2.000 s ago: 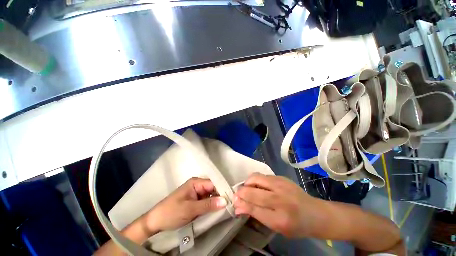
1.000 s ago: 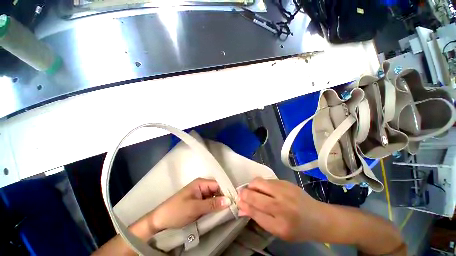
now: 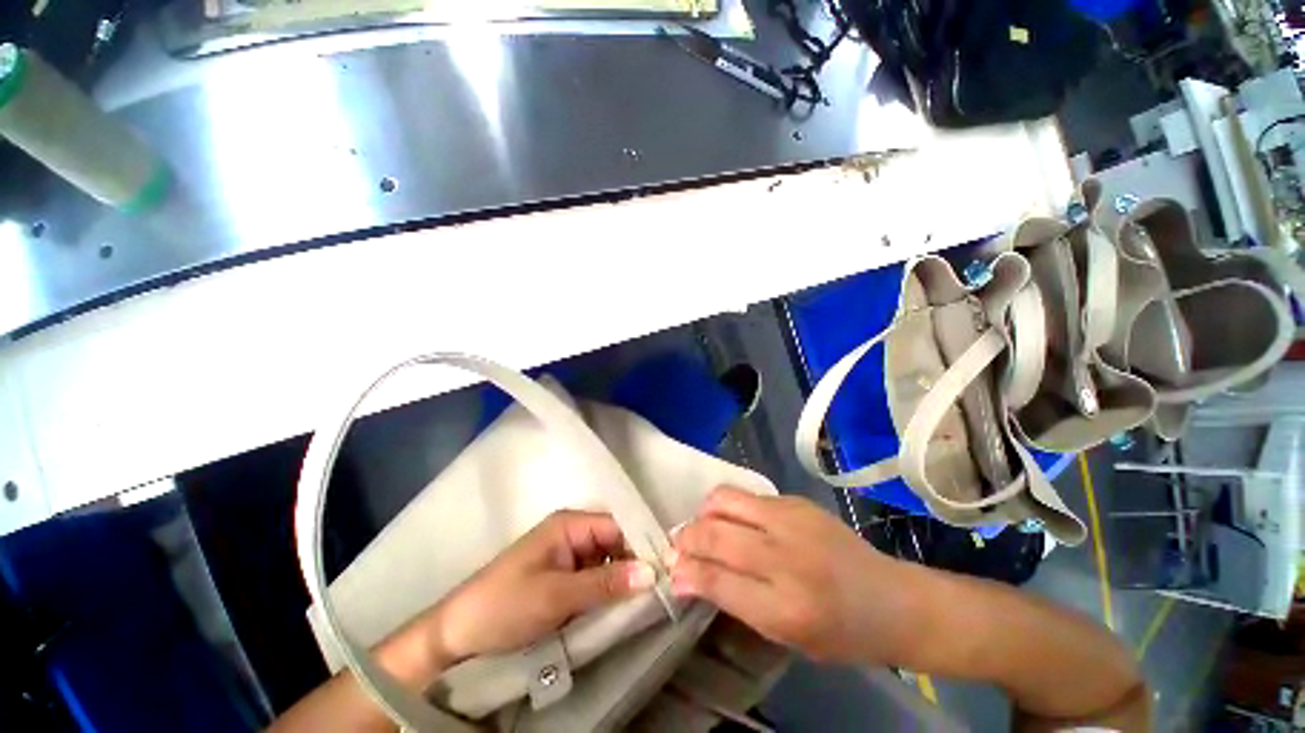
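Observation:
A beige tote bag (image 3: 472,501) lies on my lap below the table edge, its mouth towards the bottom of the view. Its strap (image 3: 429,361) arches up in a long loop to the left. My left hand (image 3: 551,580) pinches the strap's lower end between thumb and fingers. My right hand (image 3: 773,566) is closed at the same spot from the right, fingertips touching the strap end. Whether a needle or thread is between the fingertips cannot be told. A tab with a shiny snap (image 3: 548,676) shows below my left hand.
The white-edged table (image 3: 472,279) crosses in front. On it are a thread cone (image 3: 79,136) at left, dark snips (image 3: 744,68) and a black bag (image 3: 973,65) at the back. Several beige totes (image 3: 952,387) sit on a blue bin (image 3: 844,387) at right.
Both hands stay at the strap end with only small finger shifts. The strap loop sits slightly further right than two seconds ago. The view has shifted slightly.

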